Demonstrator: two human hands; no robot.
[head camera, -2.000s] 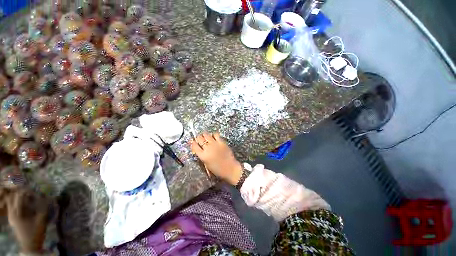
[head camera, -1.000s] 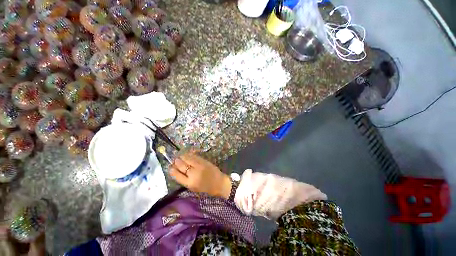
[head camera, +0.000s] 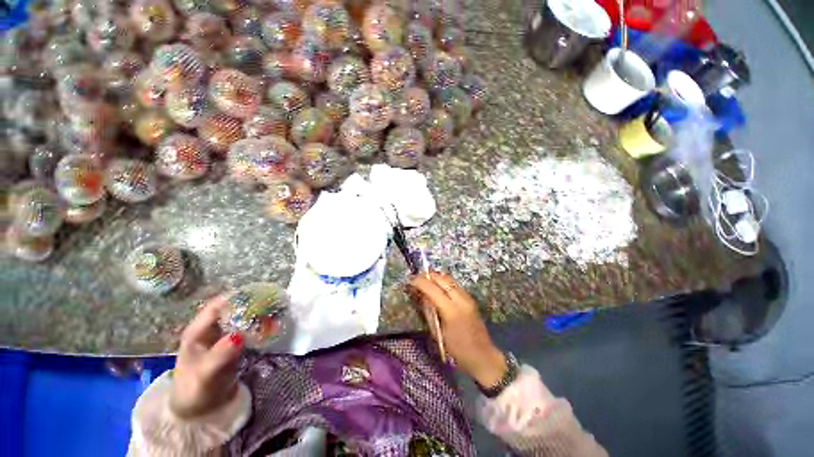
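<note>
My left hand holds a clear ball with multicoloured dots by its fingertips, over the table's front edge. My right hand holds a thin pale brush, its tip pointing up and away from me. The white crumpled cloth with blue marks lies between my hands, with a round white tub or lid on it. Dark tweezers lie at the cloth's right side, just beyond the brush. A single ball rests on the table beyond my left hand.
Many dotted balls are heaped at the back left. Small glassy-white parts are spread at right. Behind them stand a dark pot, white cup, yellow cup, metal bowl and white cable. A blue crate is below left.
The view has swung left. My left hand, earlier at the lower left edge, is now fully in view with a ball. My right hand still holds the brush, now upright beside the cloth.
</note>
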